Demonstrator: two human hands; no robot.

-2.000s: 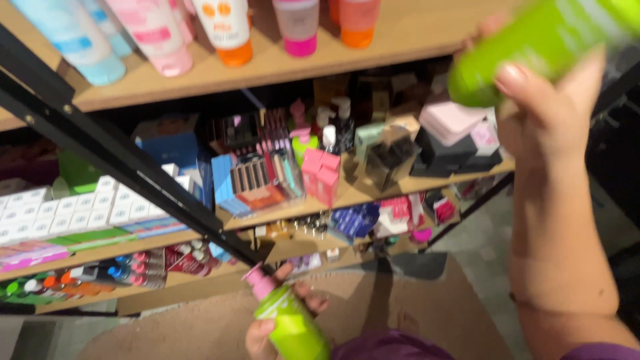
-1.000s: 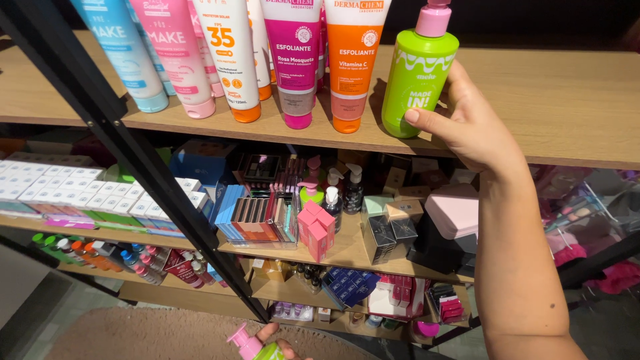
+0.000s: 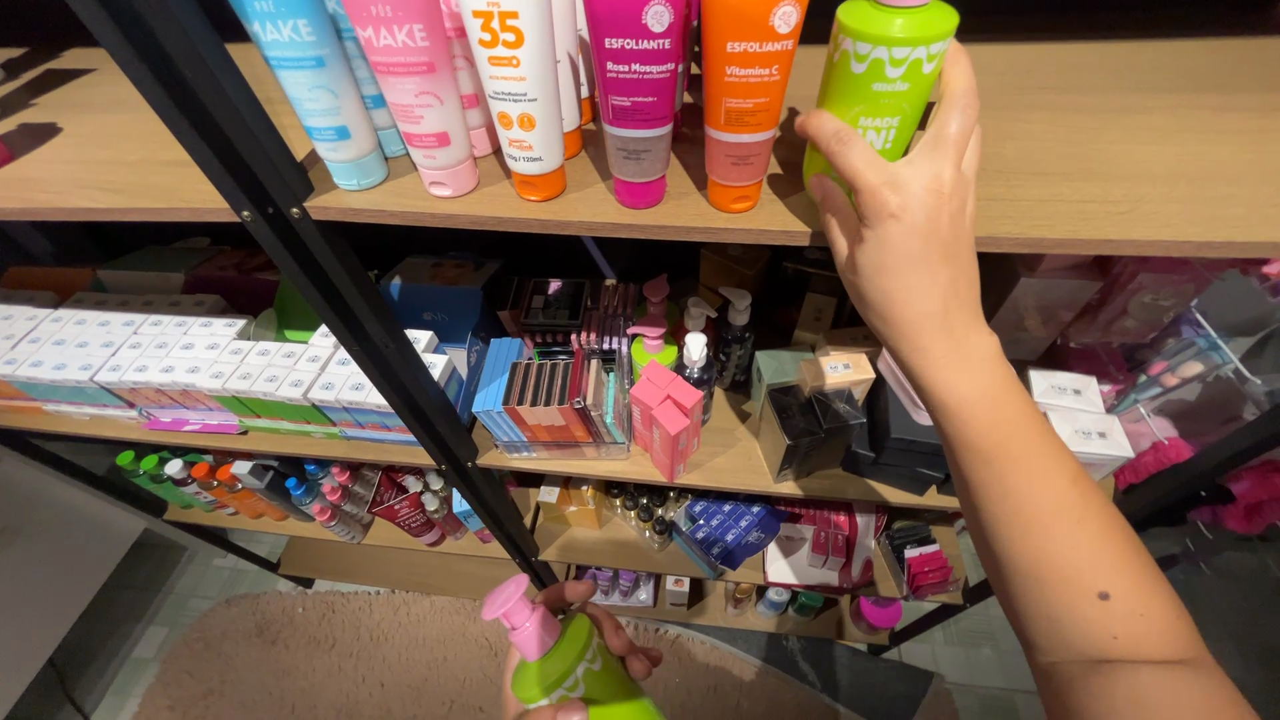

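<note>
On the top wooden shelf a green bottle (image 3: 880, 80) stands upright at the right end of a row of tubes, its top cut off by the frame. My right hand (image 3: 900, 200) is around its lower part, thumb at the front left and fingers along the right side. Low in the view, my left hand (image 3: 600, 650) holds a second green bottle (image 3: 580, 675) with a pink pump head, tilted to the left. Beside the standing bottle is an orange tube (image 3: 745, 100), then a magenta tube (image 3: 640, 95).
A black metal post (image 3: 350, 300) crosses the shelves diagonally. Lower shelves hold small white-topped boxes (image 3: 180, 350), pink boxes (image 3: 665, 420), a clear organizer of palettes (image 3: 560, 400) and dark boxes (image 3: 800, 430). A beige rug (image 3: 330, 650) lies below.
Two seconds ago my right hand held its green bottle raised at the upper right; one second ago that bottle was upright on the shelf beside the orange tube. My left hand keeps its bottle.
</note>
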